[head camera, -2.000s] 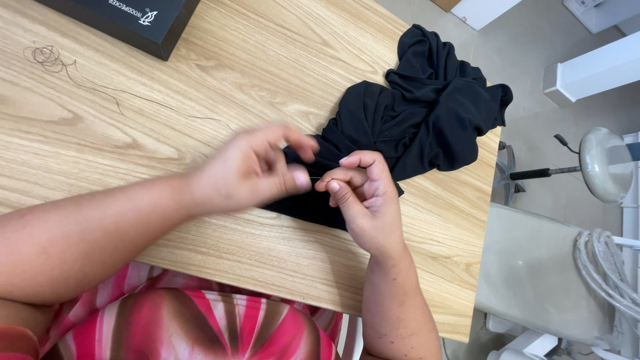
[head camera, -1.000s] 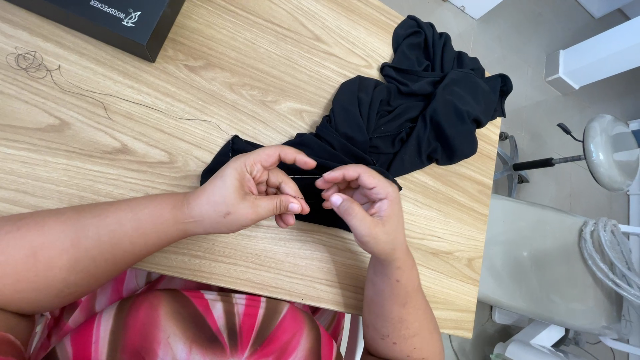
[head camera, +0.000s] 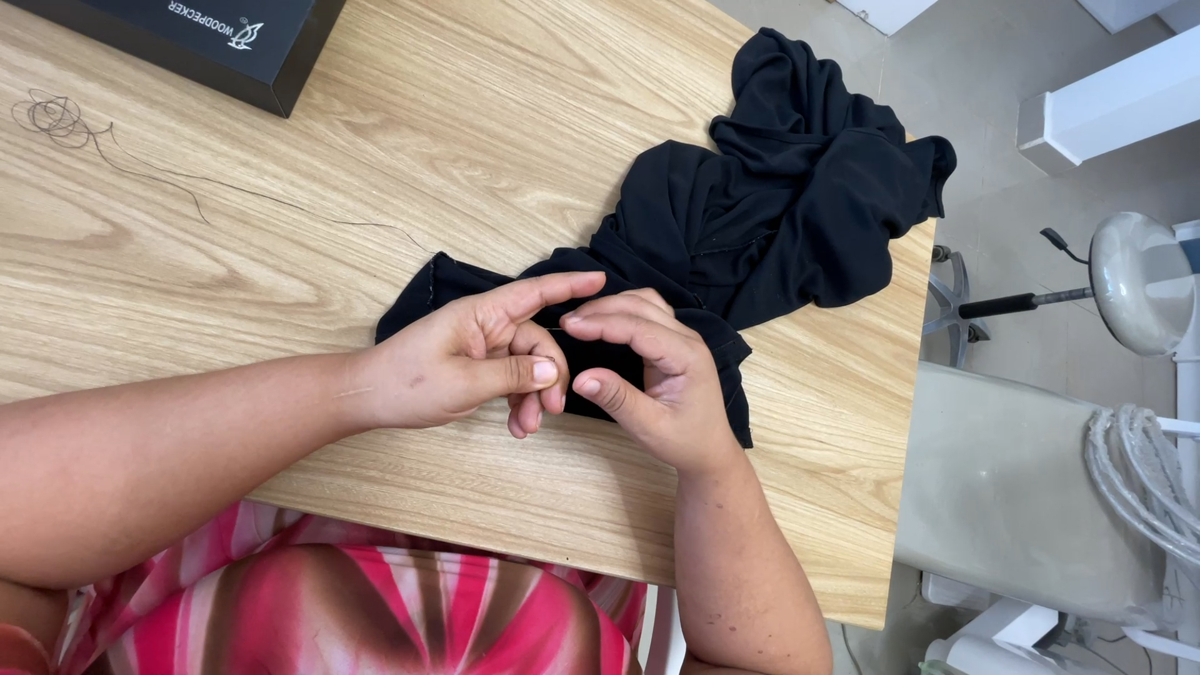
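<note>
My left hand (head camera: 487, 352) is over the near left part of a black cloth garment (head camera: 797, 206), its index finger stretched out and its thumb pressed on a bent finger. Whether thread is pinched there is too fine to tell. Beside it, my right hand (head camera: 656, 375) curves over the cloth, thumb and index finger apart. A thin, light line, a needle or thread, shows at its index fingertip. Dark thread (head camera: 300, 214) runs over the wooden table from a loose tangle (head camera: 54, 117) to the cloth's left corner.
A black box (head camera: 234, 47) with white print lies at the table's top left. Past the right edge of the table (head camera: 834, 525) are a grey padded seat (head camera: 1012, 469), coiled clear tubing (head camera: 1139, 478) and a wheeled stool base (head camera: 956, 305).
My left hand, blurred at my right fingertips two seconds ago, has come down and away from them. My right thumb has parted from its index finger.
</note>
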